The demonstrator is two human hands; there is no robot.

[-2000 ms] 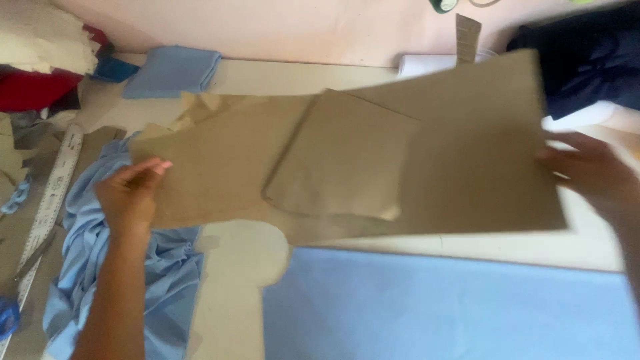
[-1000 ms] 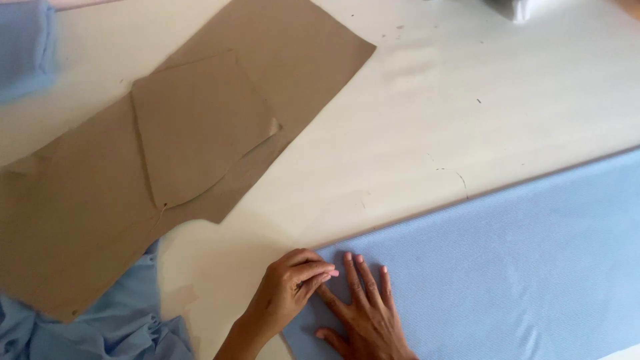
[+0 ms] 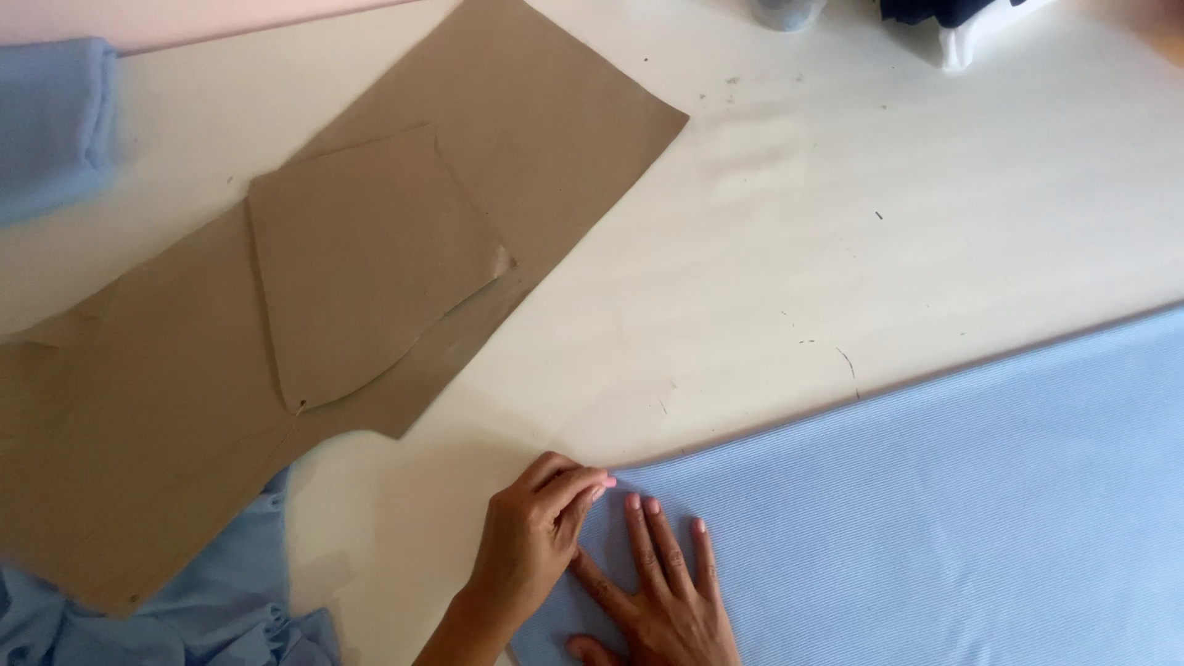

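Note:
Blue finely striped fabric (image 3: 906,499) lies flat across the lower right of the white table. My left hand (image 3: 541,527) is at its upper left corner, thumb and fingertips pinched on the fabric's edge. Just to the right, my right hand (image 3: 661,583) rests palm down on the fabric with its fingers spread. At the left lies a large brown paper pattern piece (image 3: 546,120), with a smaller brown paper piece (image 3: 370,268) on top of it. The smaller piece has a small hole near its lower corner.
Crumpled blue fabric (image 3: 213,592) lies partly under the large paper at the lower left. Folded blue fabric (image 3: 51,120) sits at the upper left. Dark cloth (image 3: 934,7) and a white object (image 3: 962,46) are at the top right, near a small container (image 3: 788,11).
Two seconds ago both hands held up the brown paper pieces; these now lie on the table at the left. Both hands have moved to the blue fabric's corner. The view has shifted.

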